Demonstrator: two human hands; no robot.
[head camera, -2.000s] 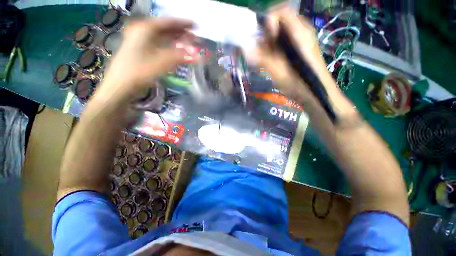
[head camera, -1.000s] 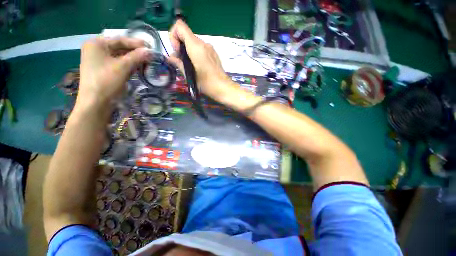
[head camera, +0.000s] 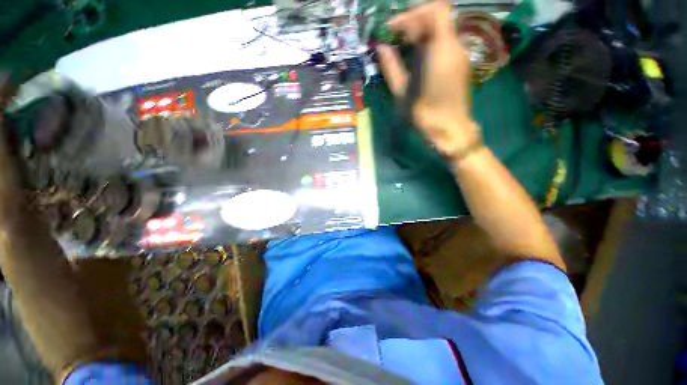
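Note:
My right hand (head camera: 441, 83) is blurred at upper centre-right, thumb and fingers spread beside small green parts with wires (head camera: 388, 34). A dark streak along its palm looks like the soldering iron (head camera: 416, 71); its tip cannot be made out. My left forearm runs up the left edge; the hand is cut off, with only a blurred sliver (head camera: 7, 101) showing. Several blurred ring-shaped wound units (head camera: 199, 141) lie on the left part of the printed cardboard sheet (head camera: 264, 162), with more (head camera: 83, 225) near its front left corner.
White paper (head camera: 188, 49) lies behind the cardboard. A round gold-red spool or pot (head camera: 482, 45) and a black fan (head camera: 569, 71) stand at right on the green mat (head camera: 422, 180). Rows of round units (head camera: 184, 301) fill the carton below the bench edge.
The view has swung right. My right hand has moved from beside my left hand to the wired parts at right. My left hand has slipped almost out at the left edge.

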